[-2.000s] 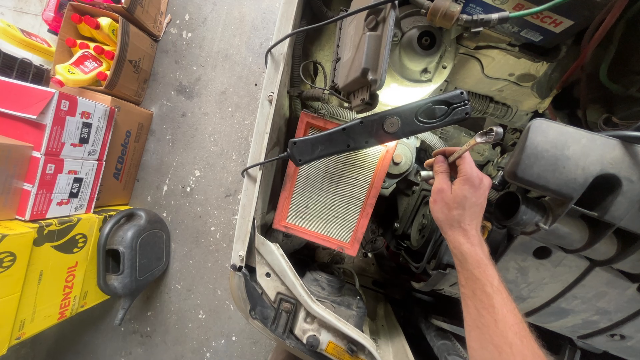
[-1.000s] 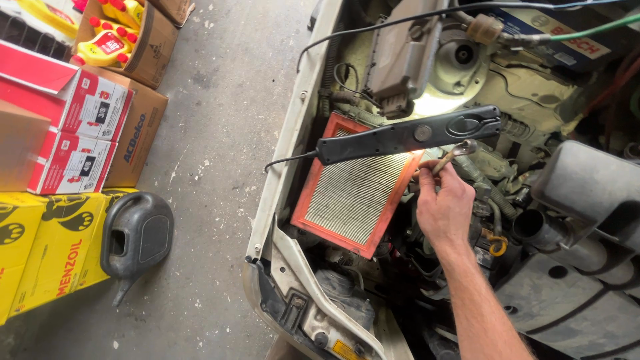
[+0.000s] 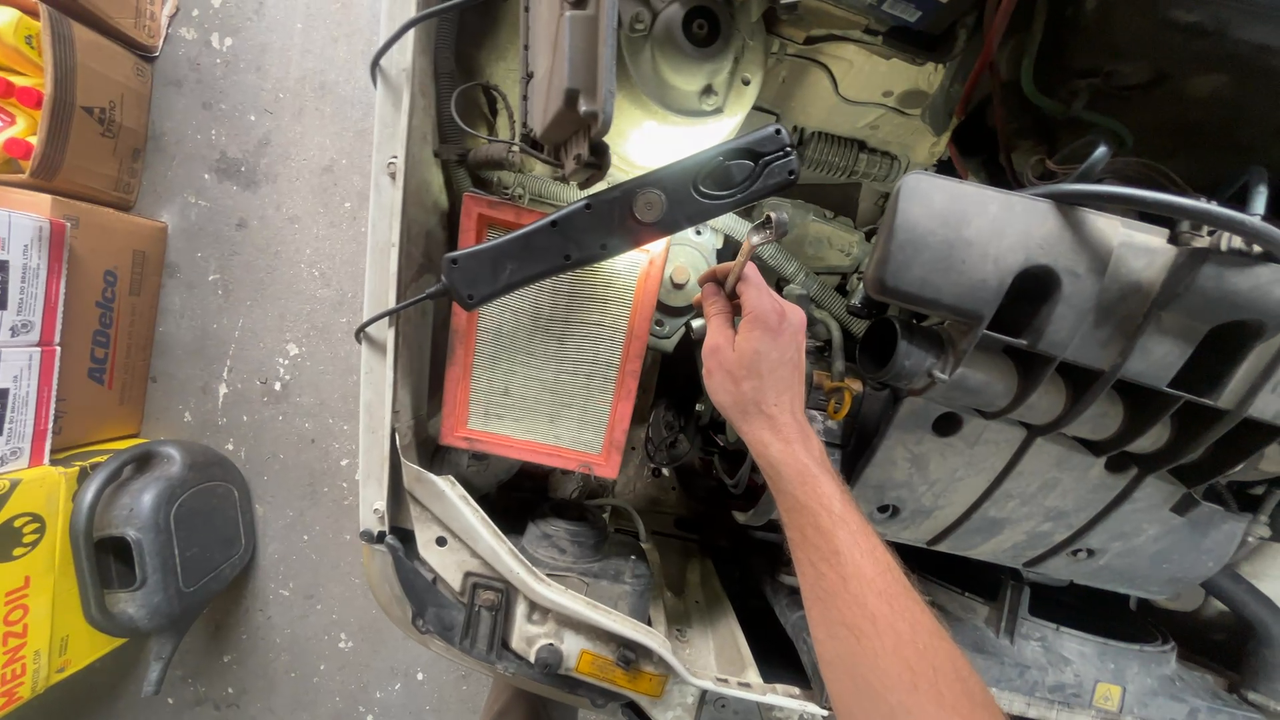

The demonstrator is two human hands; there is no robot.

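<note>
My right hand reaches in from the bottom right over the engine bay. Thumb and fingers close on the shaft of a metal wrench, whose ring end points up and slightly right. Beside the fingertips is a metal engine mount with a bolt. A black work lamp lies at a slant above the hand, partly across an orange-framed pleated air filter. Its light falls on the metal around the strut tower. My left hand is not in view.
A black plastic engine cover or air housing lies to the right. The pale car fender edge runs down the left side. On the floor beyond stand a dark plastic jug, a yellow carton and brown cardboard boxes.
The wrench has turned from pointing mostly right to pointing more steeply upward. My right hand still holds it near the lamp and engine mount. The view has shifted.
</note>
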